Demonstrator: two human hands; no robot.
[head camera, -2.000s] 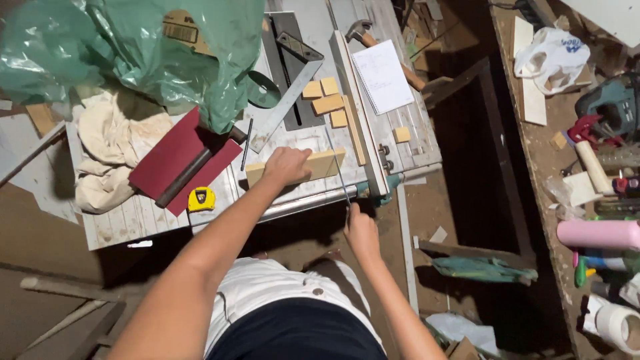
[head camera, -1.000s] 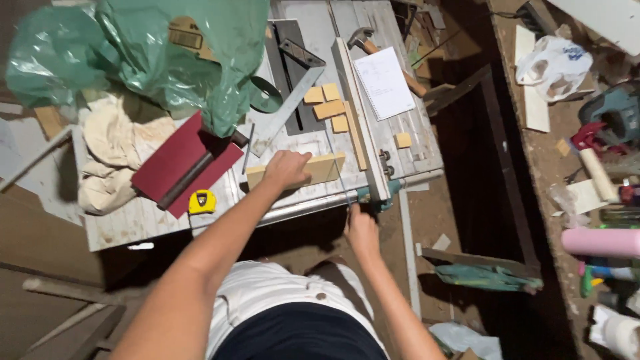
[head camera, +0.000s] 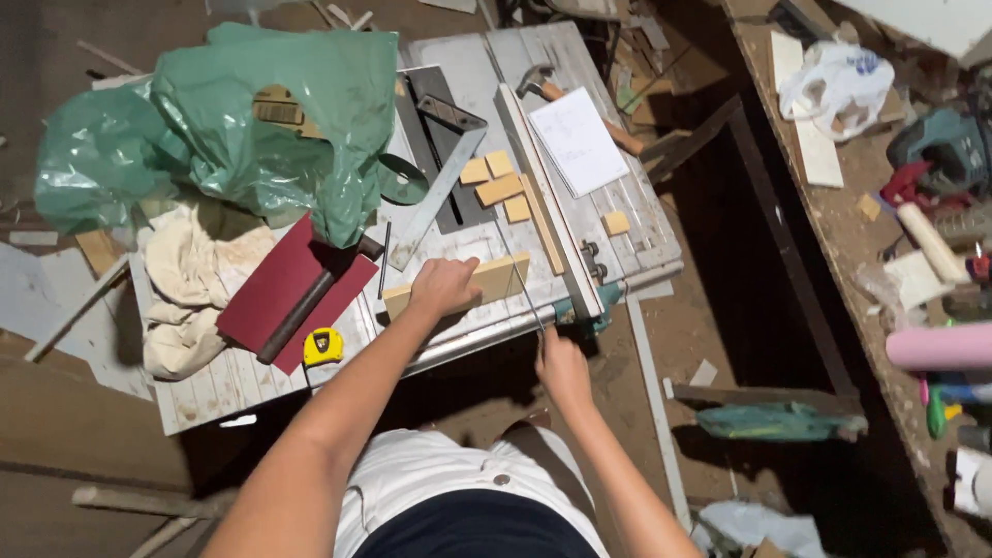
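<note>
My left hand (head camera: 443, 287) grips a pale wooden board (head camera: 500, 280) standing on edge near the front of the table saw's metal top (head camera: 434, 339). My right hand (head camera: 563, 364) is closed on the near end of a thin saw (head camera: 529, 298), whose narrow blade crosses the board close to its right end. Several small wood blocks (head camera: 500, 188) lie behind the board, beside a wood strip (head camera: 542, 225) along the saw's fence (head camera: 549, 198). A bevel-like metal square (head camera: 446, 186) and a dark pencil-like rod (head camera: 384, 260) rest behind my left hand.
Left on the table are a yellow tape measure (head camera: 323, 346), red sandpaper-like sheets (head camera: 267, 298), a cream cloth (head camera: 182, 287) and a green plastic bag (head camera: 209, 116). Right of the fence lie a paper pad (head camera: 580, 143), a claw hammer (head camera: 624, 138) and one block (head camera: 616, 224). A cluttered bench (head camera: 783, 147) stands at the right.
My right hand and the thin saw have shifted slightly back and forth at the board. My left hand stays on the board.
</note>
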